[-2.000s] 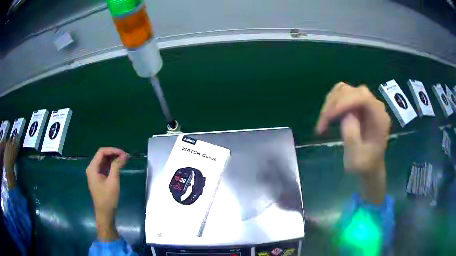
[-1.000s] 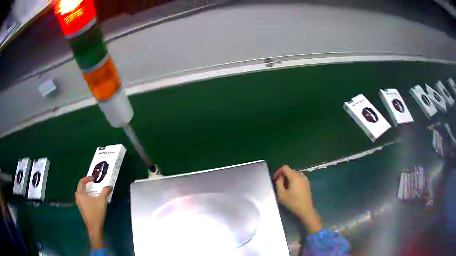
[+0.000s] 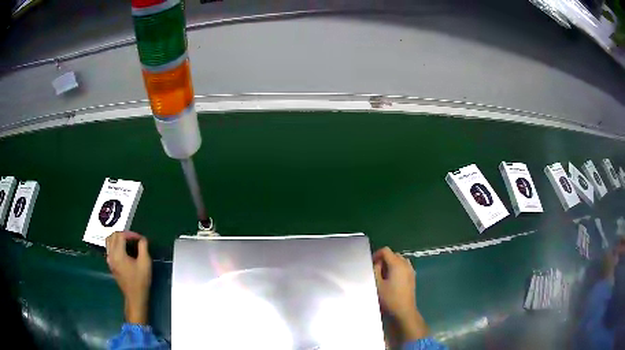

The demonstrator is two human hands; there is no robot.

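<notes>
The white watch box [image 3: 113, 210] lies face up on the dark green belt, left of the scale. My left hand [image 3: 130, 270] is at its lower right corner, fingers curled with a gap to the thumb, not gripping it. The square steel weighing pan [image 3: 274, 294] has nothing on it and glares white; its lower part is cut off by the picture's edge. My right hand [image 3: 399, 284] is at the pan's right edge, thumb and forefinger close together; whether something small is between them is hidden.
A signal tower [image 3: 168, 89] on a grey pole rises behind the scale's left corner. More boxes lie at far left [image 3: 22, 207] and in a row at right [image 3: 478, 197]. Narrow whitish packets [image 3: 546, 290] are piled at right, near another worker's blue sleeve [image 3: 595, 311].
The box went from the pan to the belt on the left in my left hand, which has now let go. My right hand came in to the pan's edge. The view shifted; the red light left view.
</notes>
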